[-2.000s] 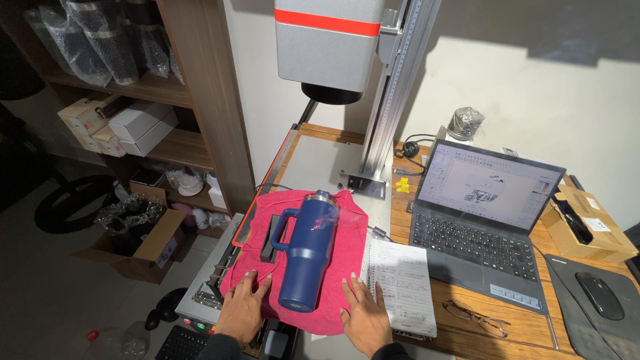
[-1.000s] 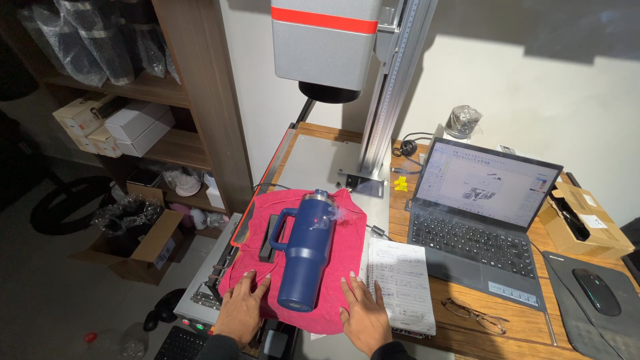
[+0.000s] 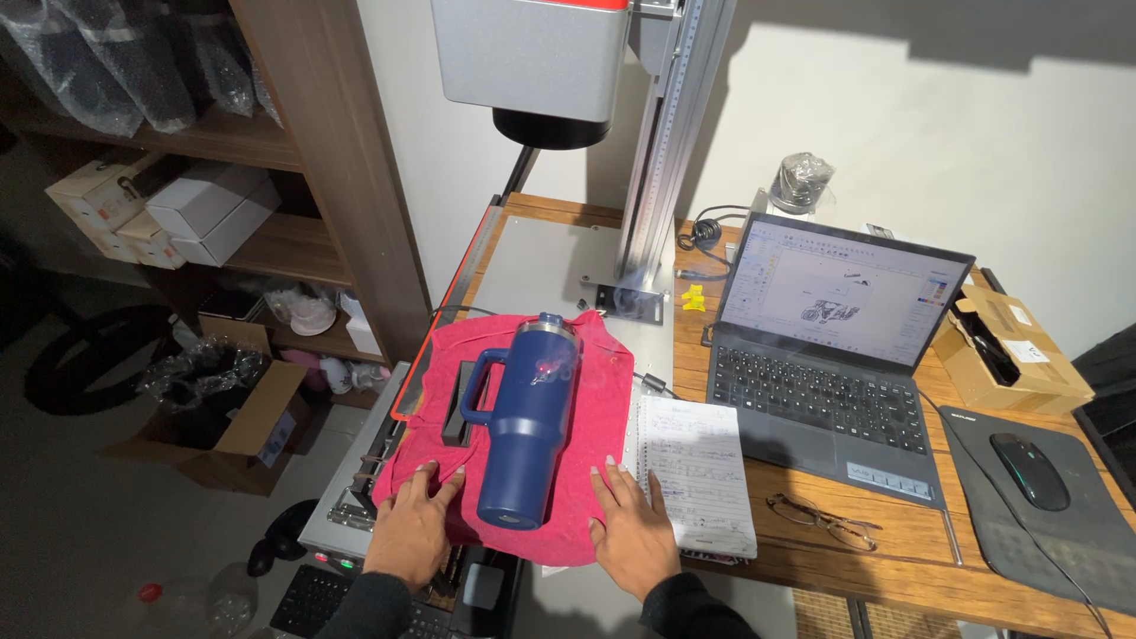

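Note:
A blue insulated tumbler with a handle (image 3: 524,435) lies on its side on a pink cloth (image 3: 595,444), its steel-rimmed lid toward the machine column. A reddish glint and a thin wisp of smoke show on its upper side. The handle rests by a black block (image 3: 458,404). My left hand (image 3: 414,524) presses flat on the cloth's lower left with fingers apart. On the lower right my right hand (image 3: 635,532) lies spread on the cloth. Neither touches the tumbler. Above hangs the grey head of a laser engraving machine (image 3: 532,62) with a black round lens.
Right of the cloth are a handwritten spiral notebook (image 3: 697,479), an open laptop (image 3: 825,364), eyeglasses (image 3: 823,521), a mouse (image 3: 1029,470) on a pad and a cardboard box (image 3: 1012,351). The machine's metal column (image 3: 674,142) stands behind. Wooden shelves (image 3: 346,160) rise at left.
The smoke over the tumbler has changed shape, and some now drifts near the column's foot. Both hands and the tumbler stay where they were.

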